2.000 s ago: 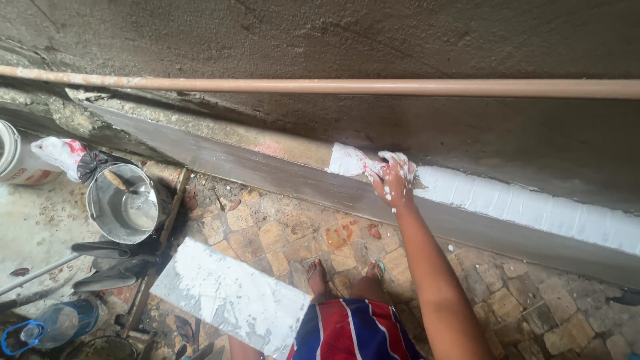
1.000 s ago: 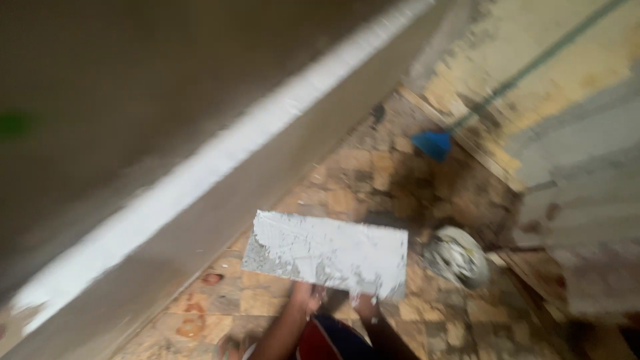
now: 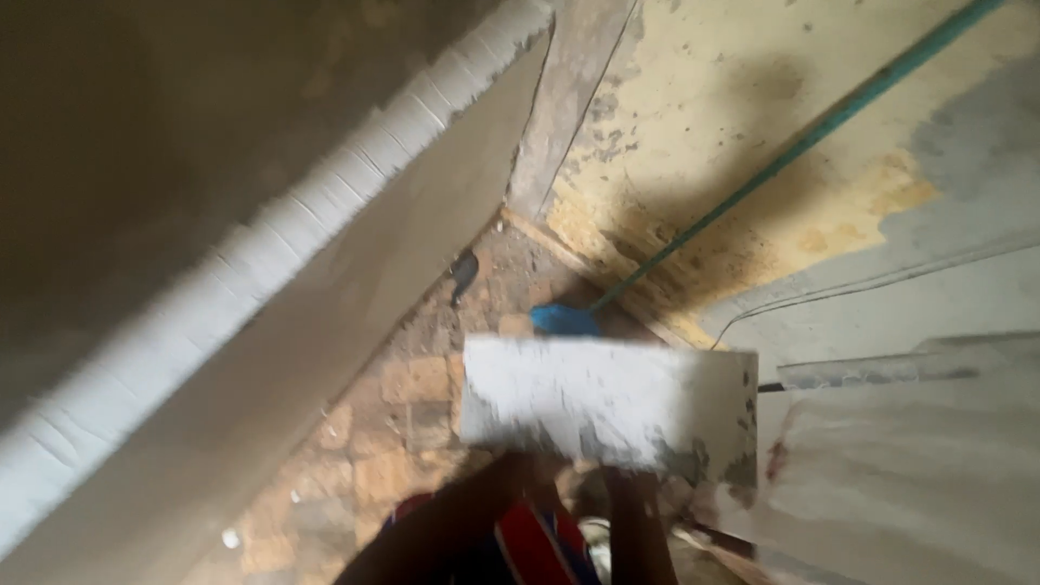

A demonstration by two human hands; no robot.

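Note:
A rectangular board [image 3: 609, 398] smeared with white paste lies across the lower middle of the view, above my lap. My left hand [image 3: 532, 471] and my right hand [image 3: 630, 479] meet its near edge side by side; both are dark and blurred, and the board hides most of the fingers. To the left, a white coated strip [image 3: 325, 183] with cross ridges runs diagonally along the top of a low grey ledge [image 3: 390, 236].
A blue broom head [image 3: 565, 319] with a long green handle [image 3: 780, 162] stands by the stained yellow wall [image 3: 699, 106]. Rough stone paving [image 3: 414, 382] lies between ledge and wall. A dark object [image 3: 465, 272] sits near the ledge's foot.
Two seconds ago a hand covered in white touched the strip on the ledge; now both hands are at the board. The view has swung far round to the corner.

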